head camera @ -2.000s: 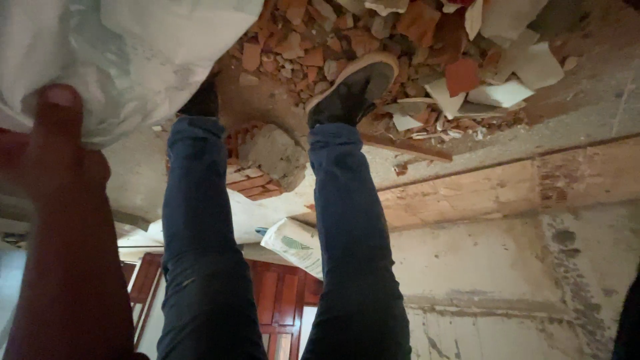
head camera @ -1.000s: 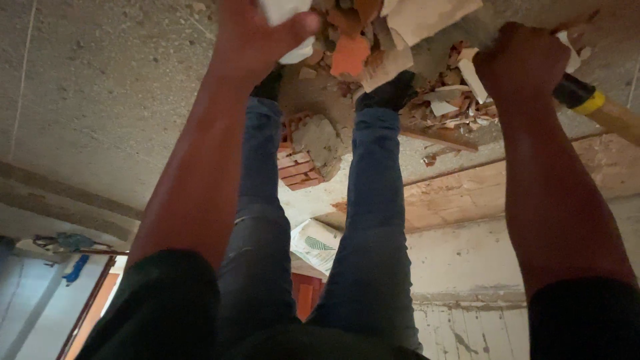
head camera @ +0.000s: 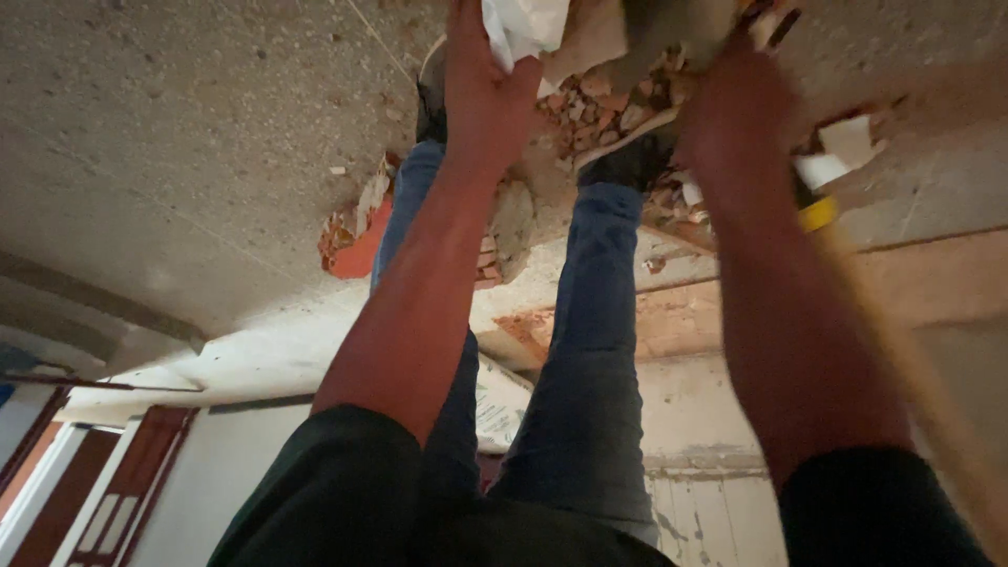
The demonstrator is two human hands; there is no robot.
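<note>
My left hand (head camera: 500, 102) is at the upper middle, its thumb and fingers closed on a white plastic sack (head camera: 528, 27), cut off by the top edge. My right hand (head camera: 728, 110), blurred, is closed around the neck of a long-handled tool, with its yellow band (head camera: 819, 213) and pale wooden handle (head camera: 906, 339) running down behind my forearm. A blurred grey surface (head camera: 677, 39), possibly the tool's blade, lies between the hands, beside a beige flat piece (head camera: 591, 39). Broken brick rubble (head camera: 591, 114) lies below them, by my shoe.
A hollow red brick chunk (head camera: 358, 244) and a mortared brick lump (head camera: 512, 228) lie near my legs. White tile shards (head camera: 846, 150) are at the right. A printed sack (head camera: 500, 402) stands behind my legs. A wooden door (head camera: 138, 488) is at lower left.
My right hand has moved inward, closer to my left hand, with the tool. Two seconds ago only my left hand showed, on the white sack. The view has shifted.
</note>
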